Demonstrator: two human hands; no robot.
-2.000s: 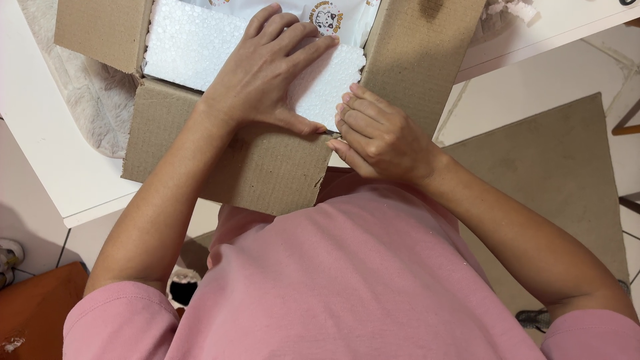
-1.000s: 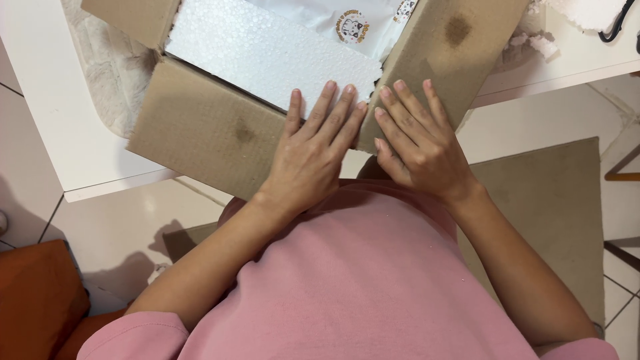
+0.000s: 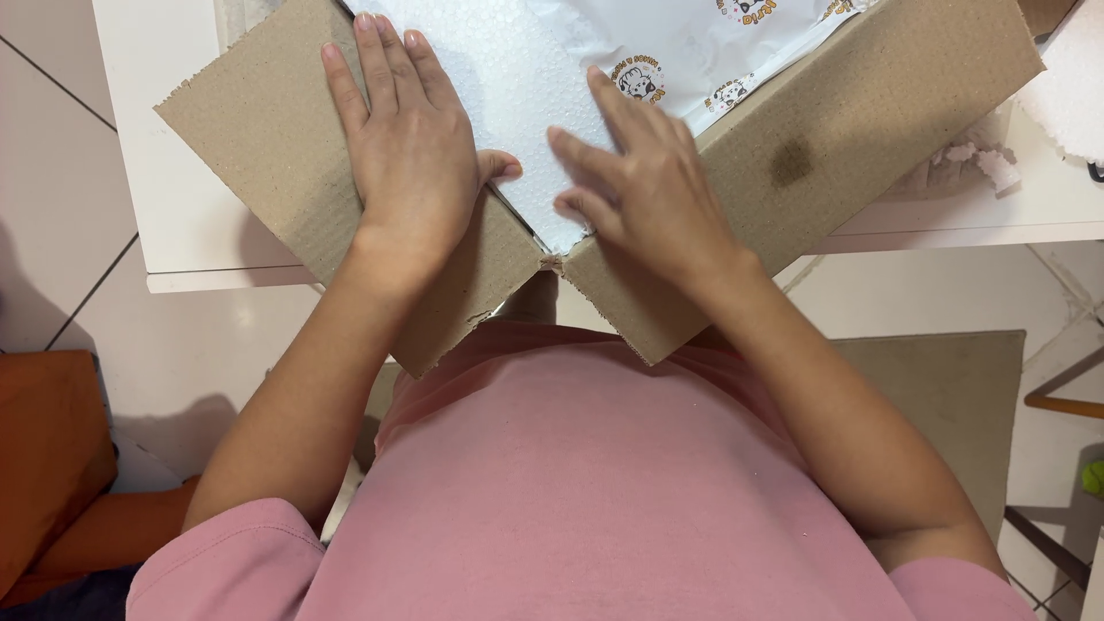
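Note:
An opened cardboard box (image 3: 871, 129) stands turned with one corner toward me, its flaps folded outward. A white polystyrene foam sheet (image 3: 526, 103) lines its near left side, beside a white printed plastic bag (image 3: 681, 52) inside. My left hand (image 3: 410, 129) lies flat, fingers together, over the left flap (image 3: 259, 129) and the foam's edge, its thumb reaching over the foam. My right hand (image 3: 642, 172), slightly blurred, is over the foam and the right wall near the corner, fingers spread and holding nothing; whether its fingertips touch the foam is unclear.
The box rests on a white table (image 3: 190, 207), whose near edge runs below it. Broken foam bits (image 3: 975, 164) and another foam piece (image 3: 1069, 86) lie at the right. A brown mat (image 3: 940, 397) is on the tiled floor, and an orange object (image 3: 52, 457) stands at lower left.
The box has turned so its near corner points at me. My left hand has moved from the near corner onto the left flap. My right hand has left the corner and its fingers have spread.

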